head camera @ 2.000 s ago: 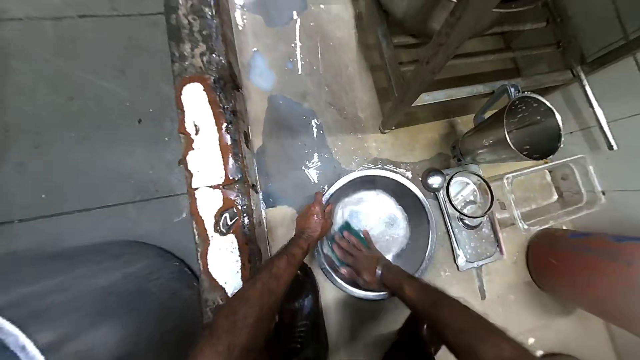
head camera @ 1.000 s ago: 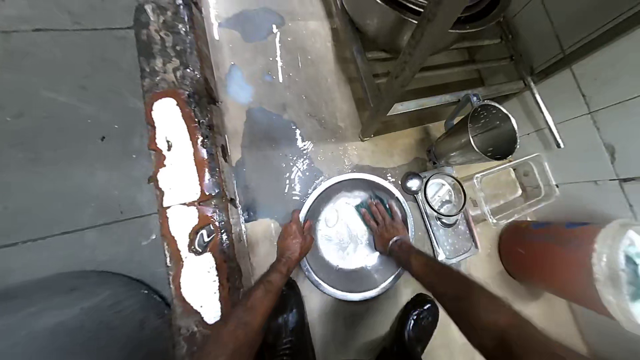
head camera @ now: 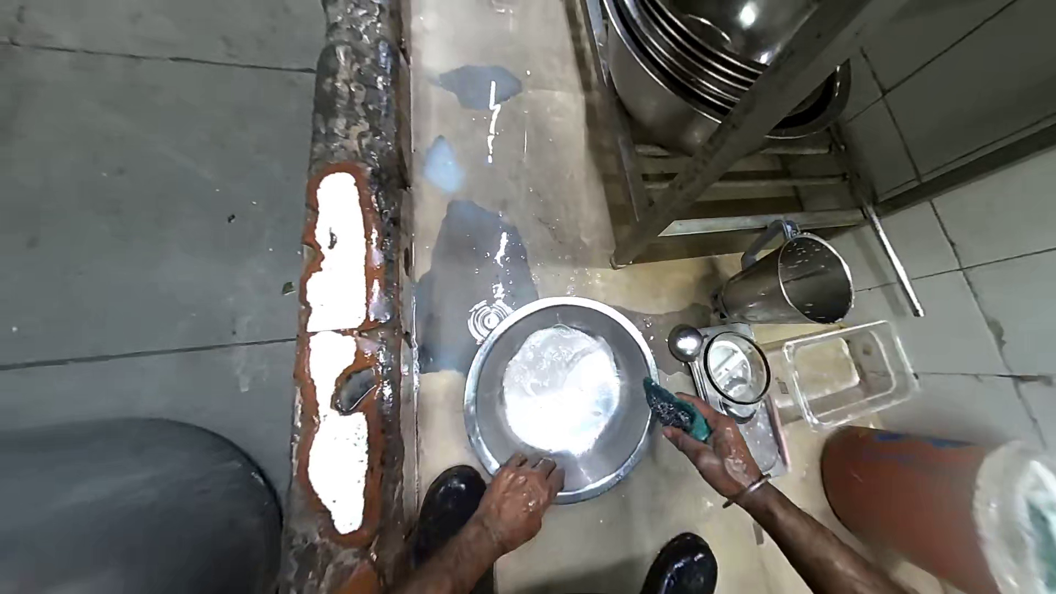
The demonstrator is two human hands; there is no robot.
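Observation:
A round steel basin (head camera: 487, 388) stands on the wet floor in front of me, its inside wet and shiny. My left hand (head camera: 521, 495) grips its near rim, fingers bent over the edge. Just off the basin's right side, my right hand (head camera: 719, 441) is closed around a dark green scouring pad (head camera: 676, 410). A steel ladle (head camera: 685, 343) and a clear glass or jar (head camera: 737, 368) lie on a metal tray (head camera: 764, 441) beyond that hand.
At the right are a steel jug (head camera: 788, 279), a clear rectangular container (head camera: 850, 375) and a reddish-brown cylindrical container (head camera: 907, 503). Steel pots (head camera: 660, 91) sit on a metal rack (head camera: 709, 157). A worn raised ledge (head camera: 359, 107) runs along the left; a black rounded object (head camera: 132, 503) is beside it.
My right hand has moved with the pad from inside the basin to outside its right rim. My left hand has shifted from the basin's left side to its near rim.

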